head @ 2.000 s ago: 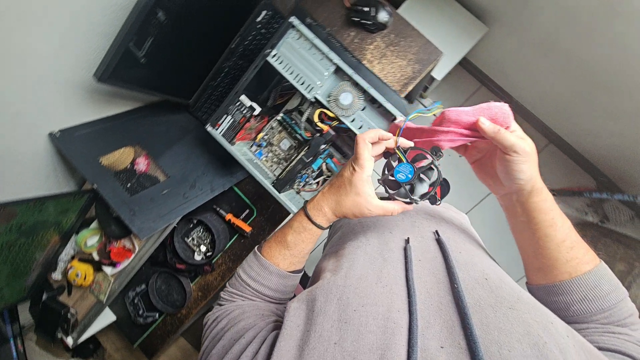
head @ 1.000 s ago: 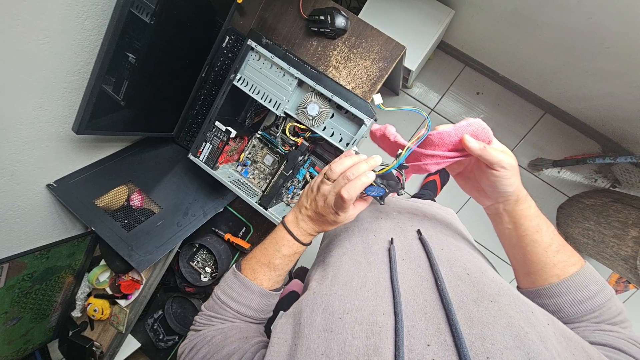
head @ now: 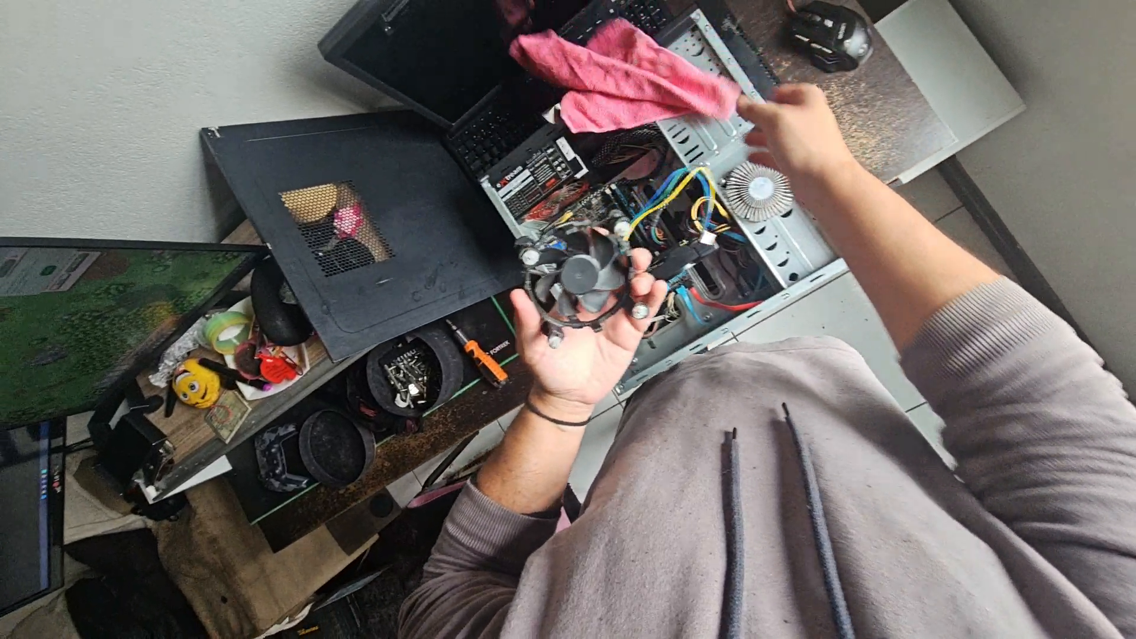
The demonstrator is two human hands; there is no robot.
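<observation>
My left hand [head: 581, 351] holds a CPU cooling fan [head: 581, 275] from below, its dark blades facing up and the fingers around its frame. Yellow and blue wires [head: 670, 200] run from the fan's edge over the open computer case [head: 808, 266]. My right hand [head: 794, 133] is over the upper right of the case, blurred, at the end of a pink cloth [head: 630, 75]; whether the fingers still grip it I cannot tell. The cloth lies across the case's edge and a laptop keyboard. A round finned metal heatsink [head: 759, 191] rests on the case frame, below my right hand.
A black side panel [head: 399, 231] with a mesh window leans left of the case. Near it are a tub of screws [head: 413, 373], an orange screwdriver [head: 484, 359] and an empty round lid [head: 335, 446]. A computer mouse [head: 830, 35] sits at the upper right, a monitor [head: 115, 319] at the left.
My right hand has moved with the pink cloth from beside the fan to over the case. The fan, earlier gripped near my body, now sits in my upturned left hand. The view has shifted.
</observation>
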